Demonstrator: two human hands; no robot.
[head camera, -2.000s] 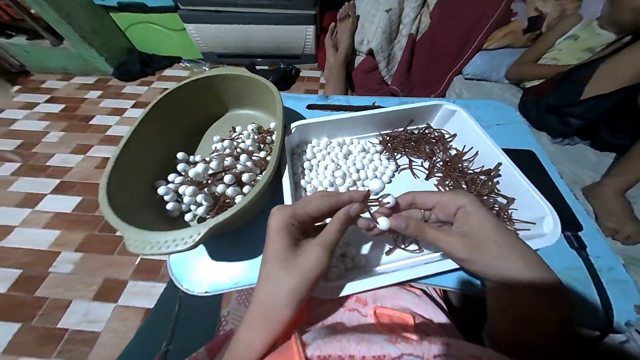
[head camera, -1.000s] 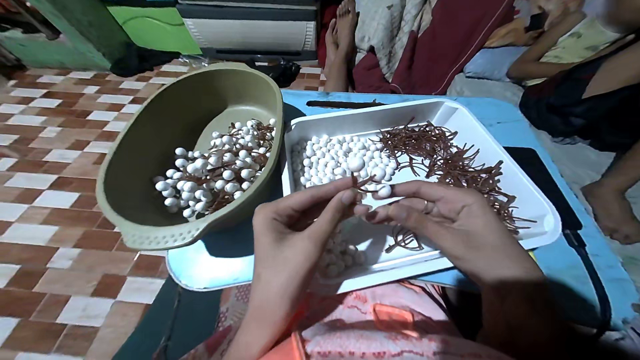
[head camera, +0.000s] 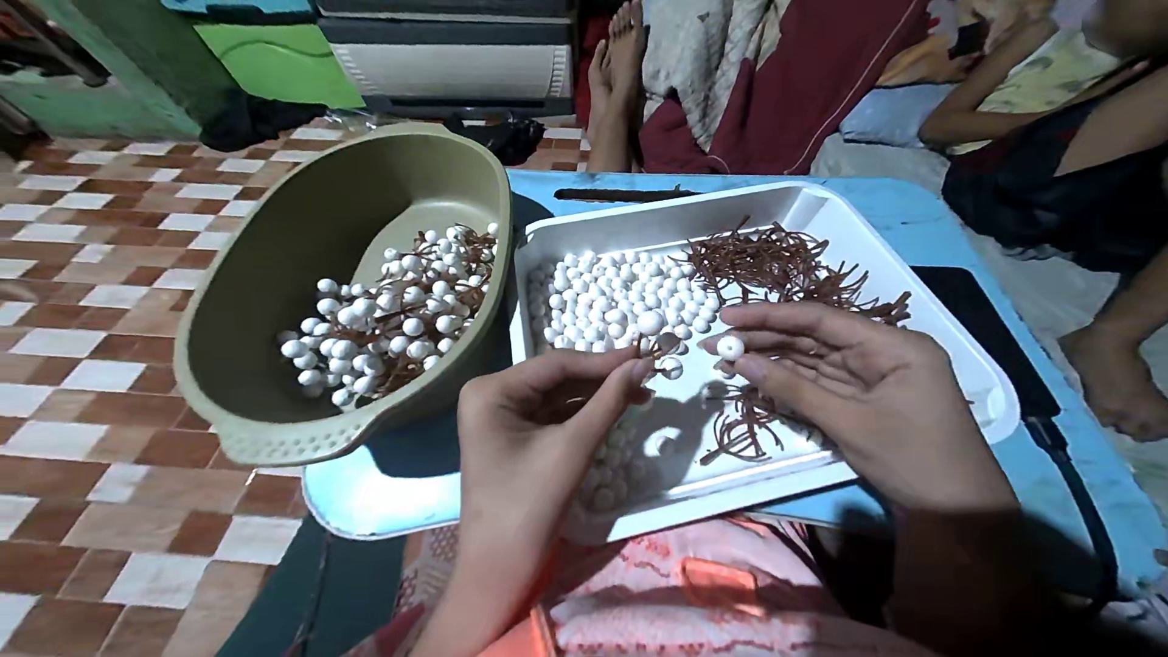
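Observation:
Over a white plastic tray (head camera: 922, 310), my left hand (head camera: 547, 429) pinches a small brown branched stem (head camera: 650, 349) with white balls on its tips. Close to its right, my right hand (head camera: 849, 392) holds a loose white ball (head camera: 730, 348) between thumb and fingers, apart from the stem. Many white balls (head camera: 616, 297) fill the tray's left part. Bare brown stems (head camera: 766, 260) are heaped at its back right, and a smaller bunch (head camera: 744, 429) lies under my right hand. To the left, an olive plastic basin (head camera: 246, 301) holds stems with white balls attached (head camera: 392, 319).
Tray and basin rest on a light blue table (head camera: 894, 205). A dark flat device with a cable (head camera: 1063, 456) lies right of the tray, and a dark stick (head camera: 625, 194) behind it. Another person's feet (head camera: 620, 82) are beyond the table; a seated person's leg (head camera: 1122, 338) is at the right.
My hands were close together at the stem a second ago; now my right hand is farther right, apart from it, with a white ball between its fingers.

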